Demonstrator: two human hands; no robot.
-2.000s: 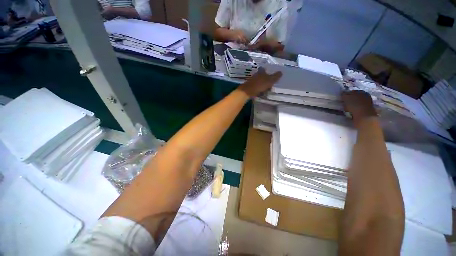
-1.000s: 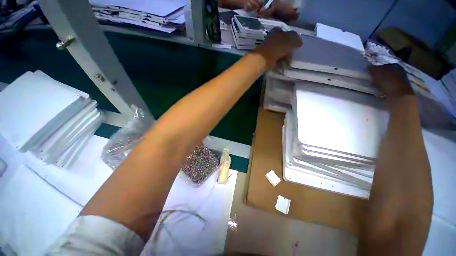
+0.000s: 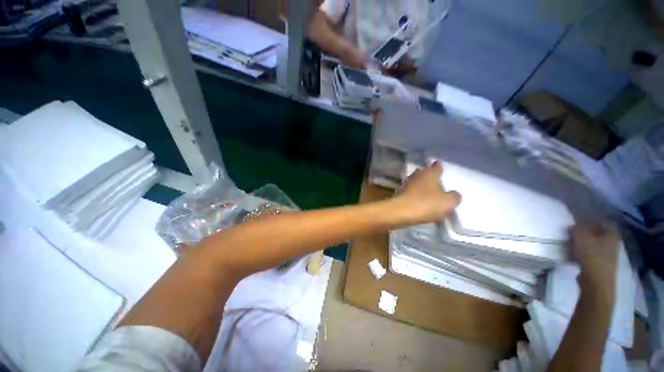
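A stack of white plastic panels lies at right of centre, over a brown cardboard sheet. My left hand grips the left edge of the upper panels. My right hand is blurred at their right edge, with its fingers partly hidden, and seems to hold them too. The upper panels sit shifted to the right of the lower ones. A grey panel lies behind the stack. Two small white squares lie on the cardboard's left part.
A clear bag of screws stands beside a metal post. My left forearm partly hides the screw tray. A cream stub is near it. Stacked housings are at far left. A person works across the green belt.
Both hands have left the grey panels at the back and come nearer, onto the white stack in front. The upper white panels have moved right. The camera view has shifted.
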